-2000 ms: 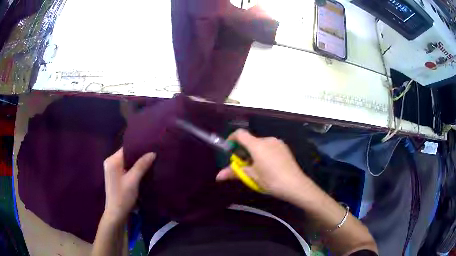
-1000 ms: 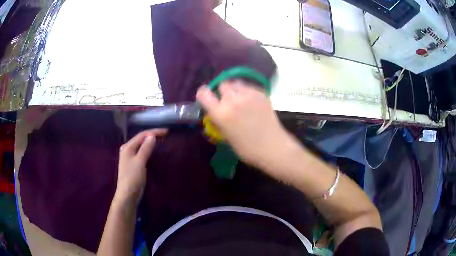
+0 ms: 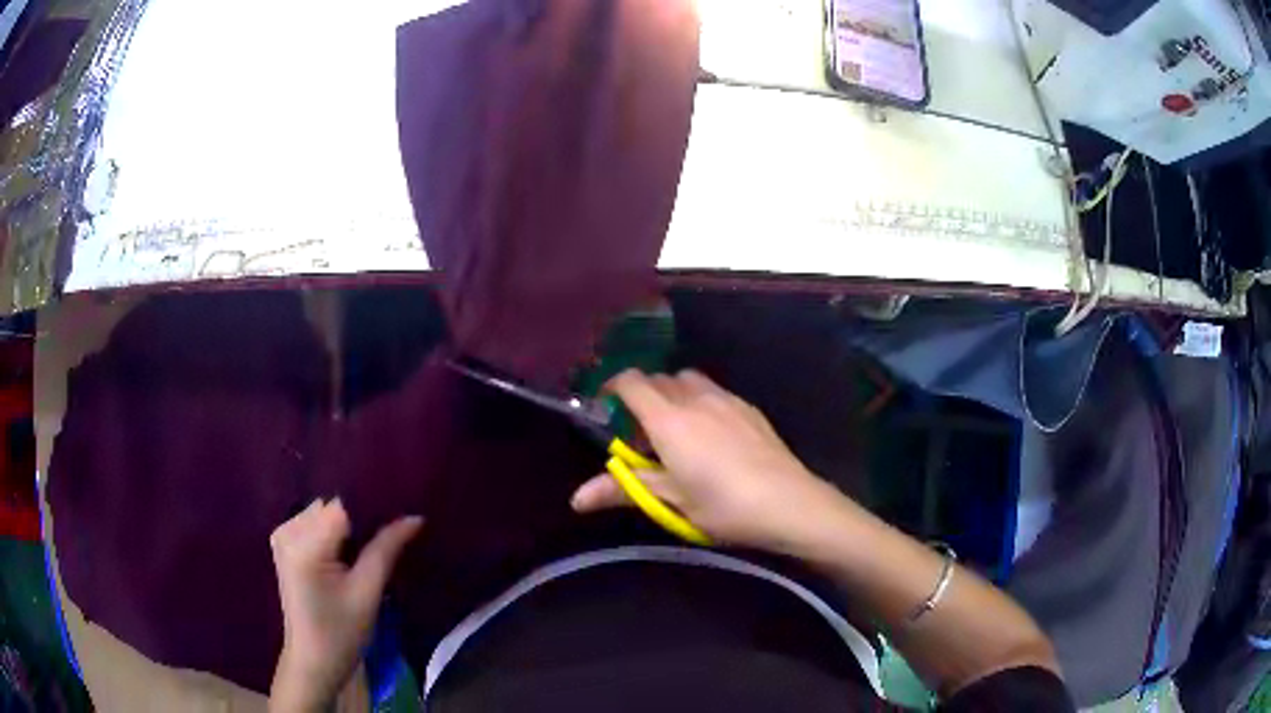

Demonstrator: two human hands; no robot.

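A maroon cloth piece [image 3: 551, 153] lies over the white table and hangs over its front edge, narrowing downward. The scissors [image 3: 627, 481], with silver blades and a yellow and green handle, are in my right hand [image 3: 725, 460]; the blade tips point left at the narrow lower end of the cloth. My left hand [image 3: 328, 571] is at the lower left, holding a second maroon piece [image 3: 397, 446] between thumb and fingers. The join between the pieces is too dark to make out. A dark maroon stack [image 3: 181, 488] lies at the left on brown board.
A smartphone [image 3: 875, 49] with a lit screen lies on the white table [image 3: 251, 153]. A white sewing machine head [image 3: 1150, 91] stands at the upper right. Pale cords [image 3: 1105, 237] dangle at the right table edge. Grey cloth [image 3: 1101, 515] hangs below on the right.
The maroon cloth on the table has been drawn down and hangs straighter over the edge. My right hand with the scissors has moved down from the table edge. My left hand has moved lower, with cloth in it.
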